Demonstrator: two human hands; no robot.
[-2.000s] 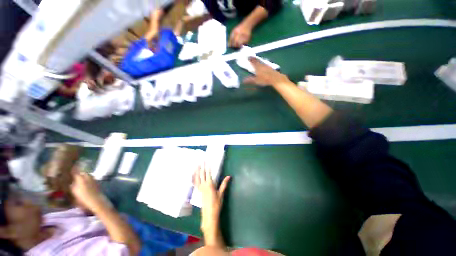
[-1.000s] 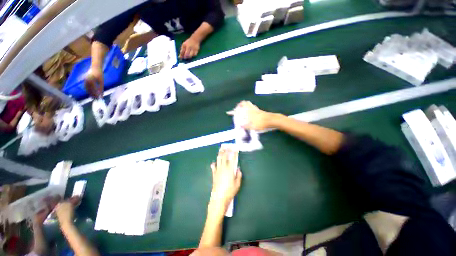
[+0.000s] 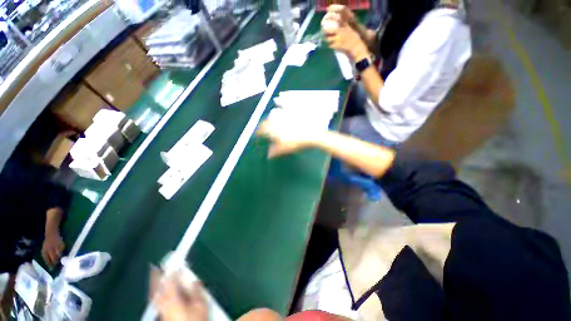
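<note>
My left hand is blurred and cut off by the bottom edge. It is on a slim white retail box, also blurred, beside the white strip; whether a bagged device is there too cannot be told. My right hand is stretched out over the near lane, blurred, with its fingers apart at the lower left edge of a fan of white retail boxes. The hand and forearm hide part of that fan's lower edge. No box is seen lifted in it.
Retail boxes and another fan lie on the middle lane. Bagged devices lie at lower left, by another worker's hand. White cartons stand at the far edge. A worker in white sits at upper right.
The view has swung to the right. My right hand has left the bagged device it held by the white strip and reached out to the box fan. My left hand stays at its box.
</note>
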